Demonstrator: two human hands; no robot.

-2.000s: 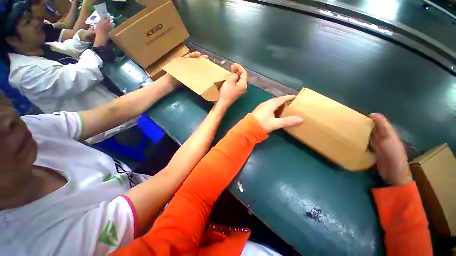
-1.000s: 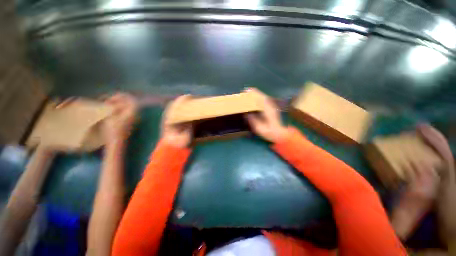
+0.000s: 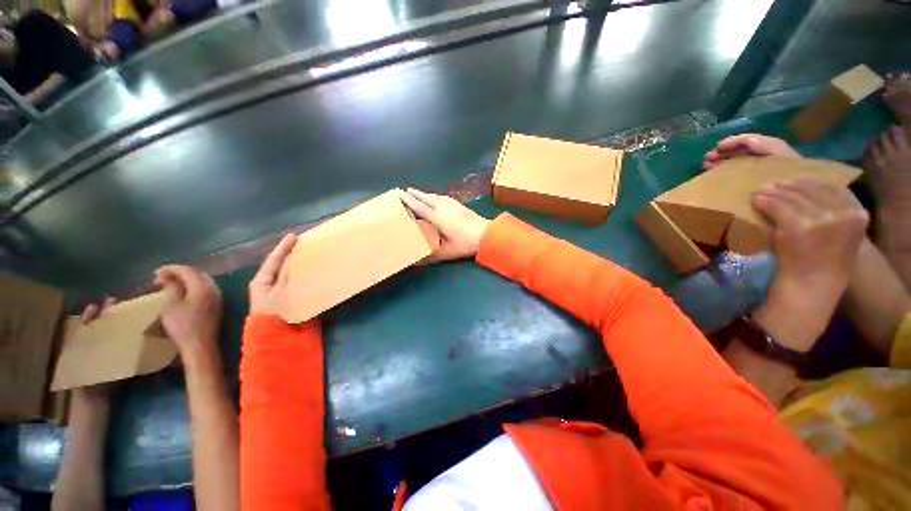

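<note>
A brown mailer box (image 3: 350,255) is held up between my two hands over the green bench ledge. Its broad lid panel faces me and slopes down towards me, with a side flap bent out at its right end. My left hand (image 3: 272,279) grips the box's left end. My right hand (image 3: 448,225) grips its right end, with fingers at the flap. The inside of the box is hidden.
A closed mailer box (image 3: 557,175) lies on the ledge to the right. A worker's hands (image 3: 809,215) hold a partly open box at the right. Another worker's hands (image 3: 192,304) hold a box at the left, beside a larger carton (image 3: 28,344). The conveyor belt (image 3: 420,110) runs behind.
My view has swung right and steadied. The box in my hands, earlier showing a dark opening at the front, now shows its lid panel sloping over the front. Both hands still hold it.
</note>
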